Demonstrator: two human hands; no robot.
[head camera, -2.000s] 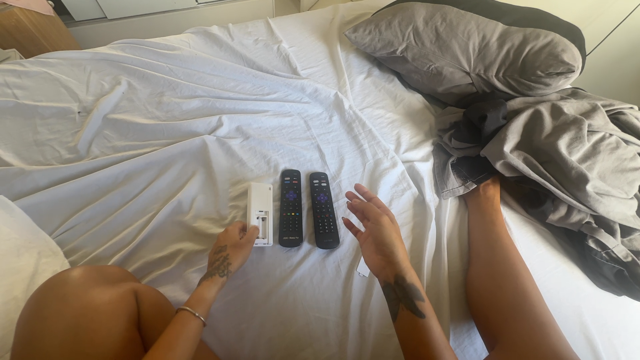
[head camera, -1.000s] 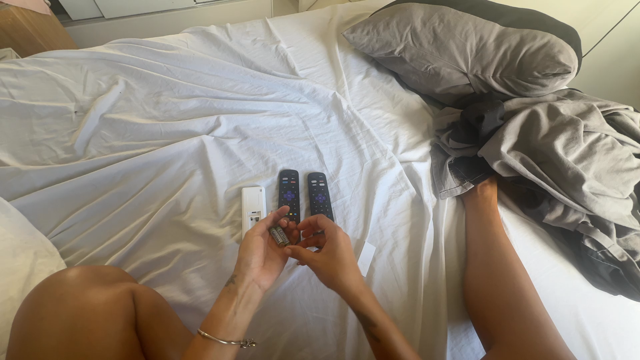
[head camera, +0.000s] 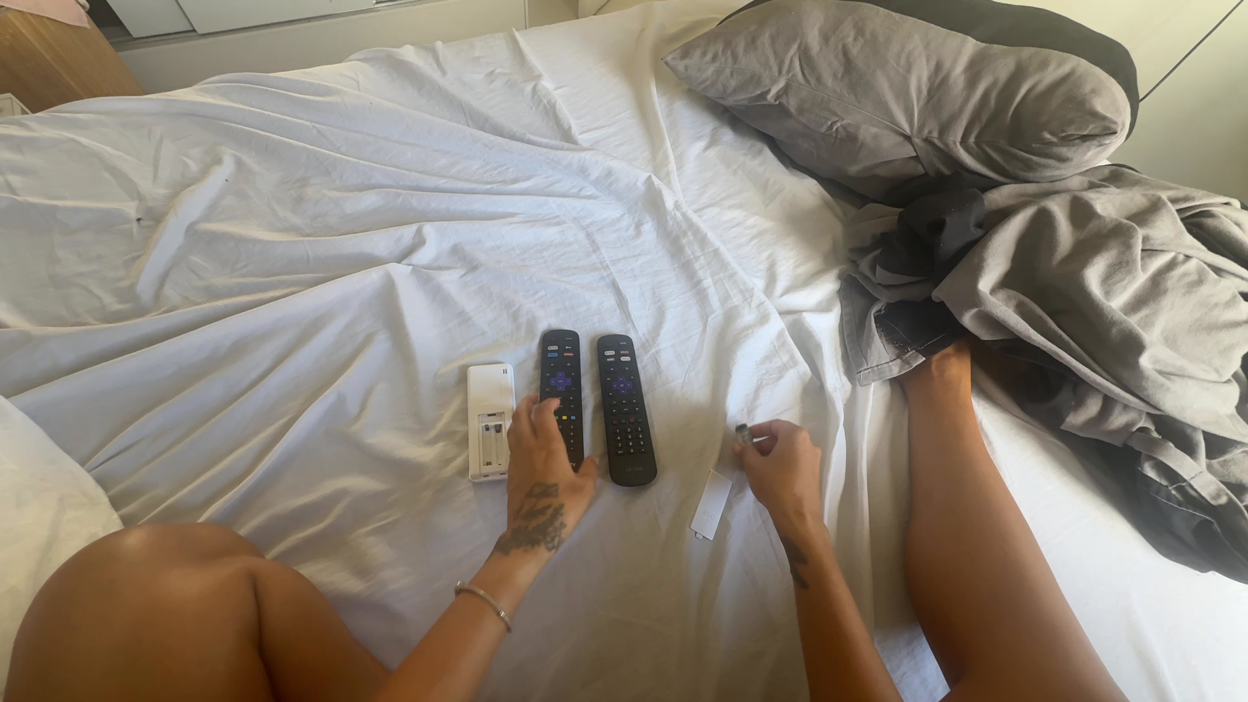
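A white remote control (head camera: 490, 390) lies back up on the bed sheet, its battery compartment uncovered. To its right are two black remote controls, the left one (head camera: 561, 356) partly under my left hand (head camera: 548, 453) and the right one (head camera: 625, 409) lying free. My left hand's fingers are spread over the lower part of the left black remote; whether they grip it is not clear. My right hand (head camera: 780, 463) pinches a small battery (head camera: 744, 432) between thumb and fingertips, above the sheet. Just left of that hand lies a white battery cover (head camera: 712, 504).
The wrinkled white sheet (head camera: 341, 224) covers the bed. A grey pillow (head camera: 907, 93) lies at the back right, with crumpled grey bedding (head camera: 1102, 283) in front of it. My bent legs (head camera: 166, 614) frame the remotes on both sides.
My hands were together over the lower ends of the remotes a second ago, with a battery at the fingers. They have parted, the right hand moving right with a battery, the left up to the black remote.
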